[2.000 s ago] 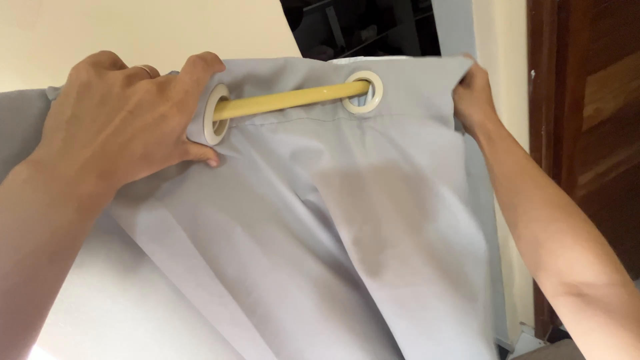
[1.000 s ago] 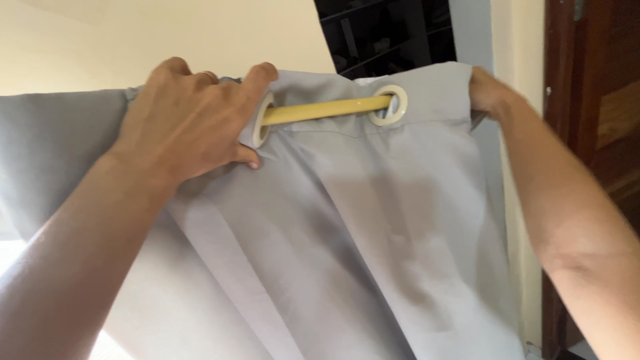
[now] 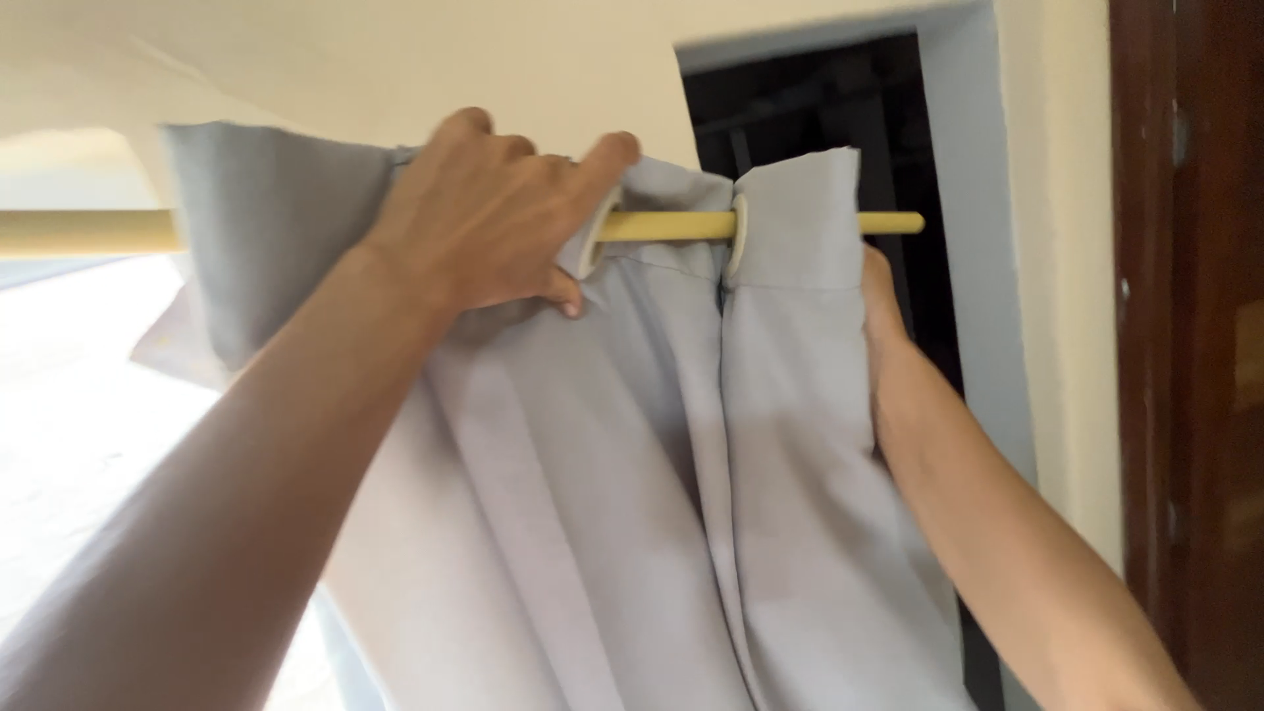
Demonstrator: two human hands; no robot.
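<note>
A grey grommet curtain (image 3: 632,474) hangs on a yellow rod (image 3: 671,226). The rod runs through a white grommet (image 3: 597,232) beside my left fingers and a second white grommet (image 3: 739,235) farther right. Its rounded right end sticks out past the curtain's edge. My left hand (image 3: 494,217) grips the gathered top band near the first grommet, thumb below and fingers above. My right hand (image 3: 882,286) is at the back of the curtain's right edge, just below the rod end; its fingers are hidden behind the cloth, so its hold cannot be seen.
Behind the curtain is a cream wall (image 3: 444,49) with a dark opening (image 3: 810,109) framed in grey. A dark brown wooden door (image 3: 1185,395) stands at the far right. Bright light comes in at the left, under the rod.
The rod's right end now shows beyond the curtain edge, where earlier only the stretch between the grommets showed. My right hand has moved below the top band. The view has shifted.
</note>
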